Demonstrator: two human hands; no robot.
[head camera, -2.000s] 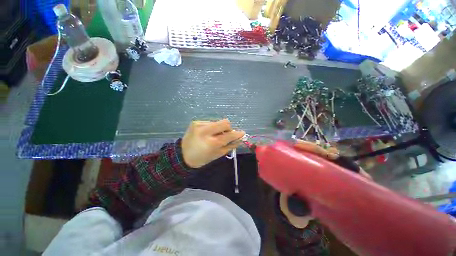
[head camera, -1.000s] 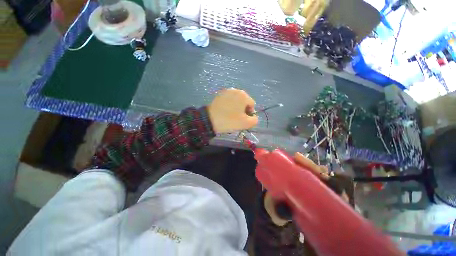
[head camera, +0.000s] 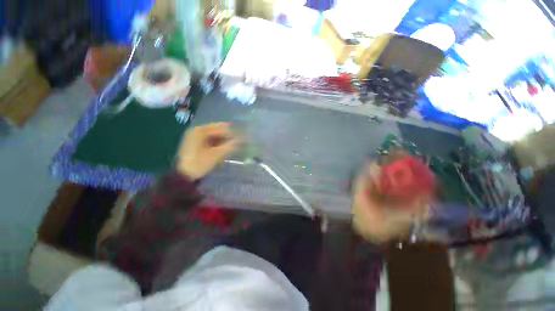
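Observation:
The picture is blurred. My left hand (head camera: 205, 150), with a plaid sleeve, is over the left part of the grey mat, fingers curled. Just right of it is a small wired circuit board (head camera: 251, 160); its long white lead slants down right to the mat's front edge. Blur hides whether my fingers touch the board or a wire. My right hand (head camera: 380, 212) is closed around the red glue bottle (head camera: 406, 177), over the mat's front edge at the right. The bottle appears foreshortened; its nozzle cannot be made out.
Wired boards (head camera: 392, 146) are heaped behind my right hand, with more at the far right. A white parts tray (head camera: 292, 80) and black components (head camera: 389, 91) are at the back. A white reel (head camera: 159, 83) and crumpled tissue (head camera: 241, 93) are at back left.
My left hand has moved left. The board's white lead now shows extended toward the front edge. My right hand and the bottle have moved away from the board, to the right. The view has shifted.

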